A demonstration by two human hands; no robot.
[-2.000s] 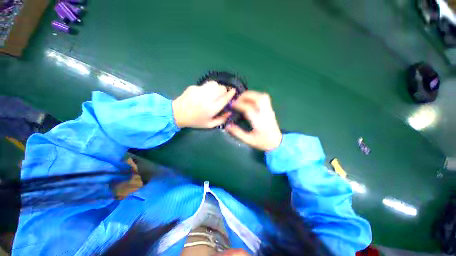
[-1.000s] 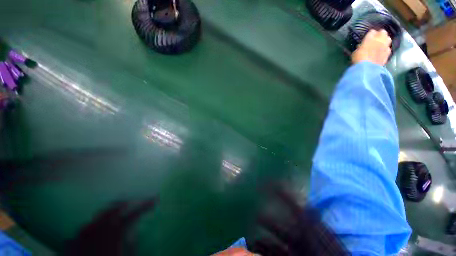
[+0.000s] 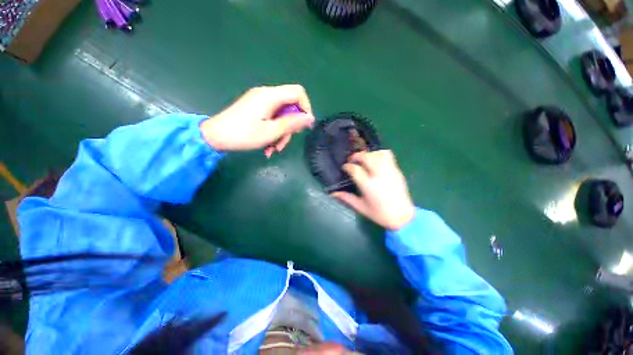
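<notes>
A round black finned housing (image 3: 325, 154) lies on the green table in front of me, with a small brownish piece showing inside it. My left hand (image 3: 260, 121) is left of the housing, clear of it, closed around a purple cylinder (image 3: 290, 110); only part of the cylinder shows between the fingers. My right hand (image 3: 378, 186) is at the housing's right edge, with fingers over its rim and opening. Its fingertips are slightly blurred, and no separate tool can be made out in it.
Loose purple cylinders (image 3: 116, 12) lie at the upper left beside a cardboard tray (image 3: 43, 31). Another finned housing (image 3: 342, 10) is at the top edge. More housings (image 3: 550, 134) stand along the right side. A small glinting piece (image 3: 495, 247) lies at the lower right.
My right hand has come back from a housing at the upper right. A finned housing now lies in front of me under it. My left hand is back in view with a purple cylinder.
</notes>
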